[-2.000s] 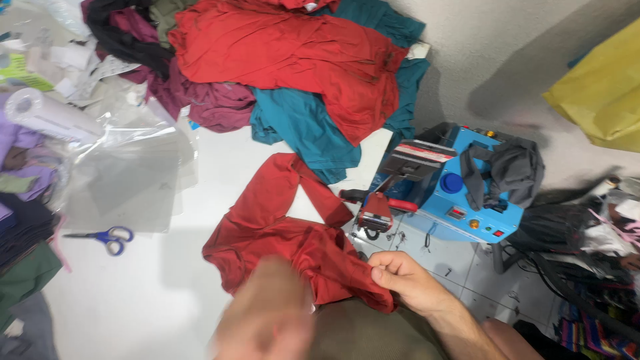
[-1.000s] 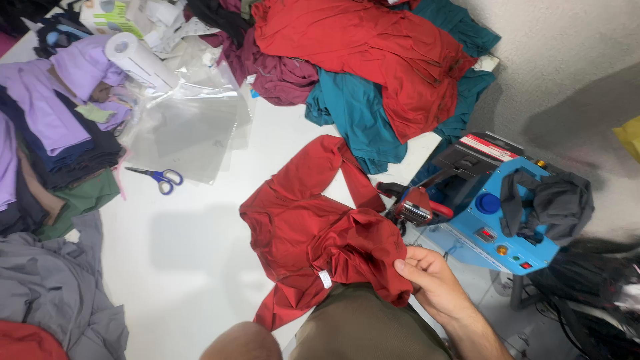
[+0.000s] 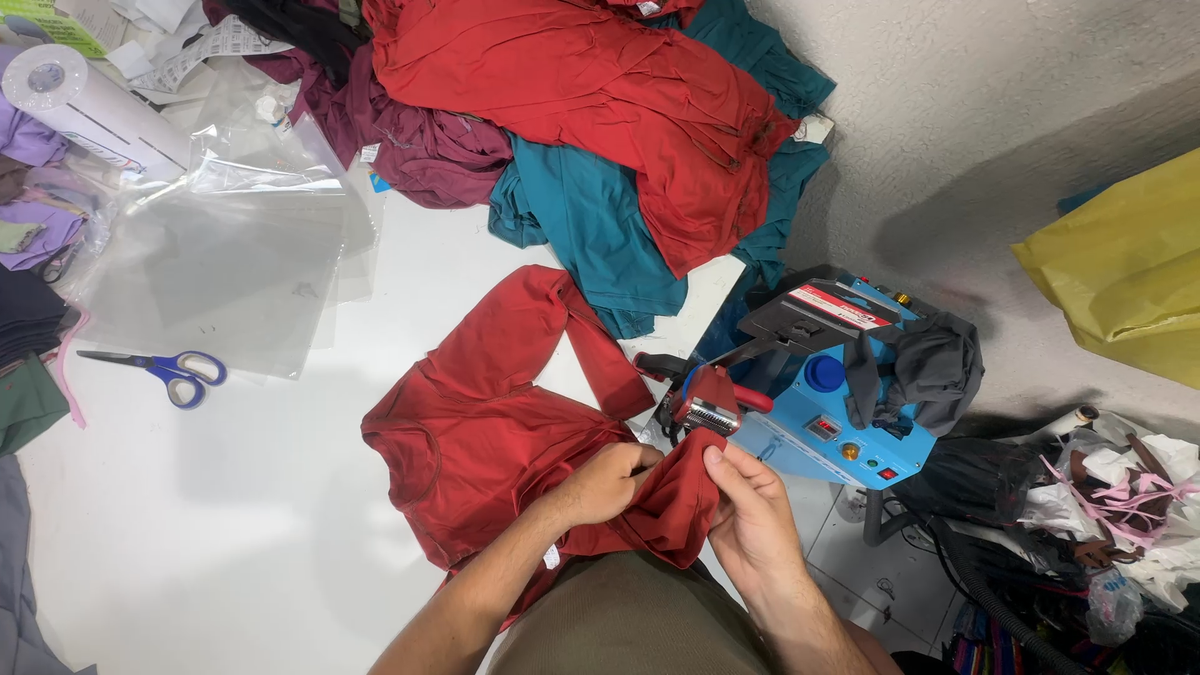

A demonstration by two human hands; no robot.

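Observation:
A red long-sleeved garment (image 3: 487, 403) lies spread at the table's near edge, its neckline to the left and one sleeve bent towards the machine. My left hand (image 3: 605, 483) is closed on the cloth near its lower part, the fingertips hidden in a fold. With thumb and fingers, my right hand (image 3: 750, 502) pinches the garment's edge at the right. Just beyond that edge is a red hand-held device with a toothed metal head (image 3: 710, 412), beside a blue machine (image 3: 834, 412) with knobs and a small display.
Red, teal and maroon garments (image 3: 581, 94) are heaped at the back. Blue-handled scissors (image 3: 183, 367) and clear plastic bags (image 3: 234, 272) lie left, near a white roll (image 3: 94, 112). Dark grey cloth (image 3: 923, 370) rests on the machine. A hose (image 3: 975, 581) and a full bag stand lower right.
My left hand has come up from the bottom edge of the view onto the garment. The right hand still holds the red cloth, its edge now raised by the toothed head.

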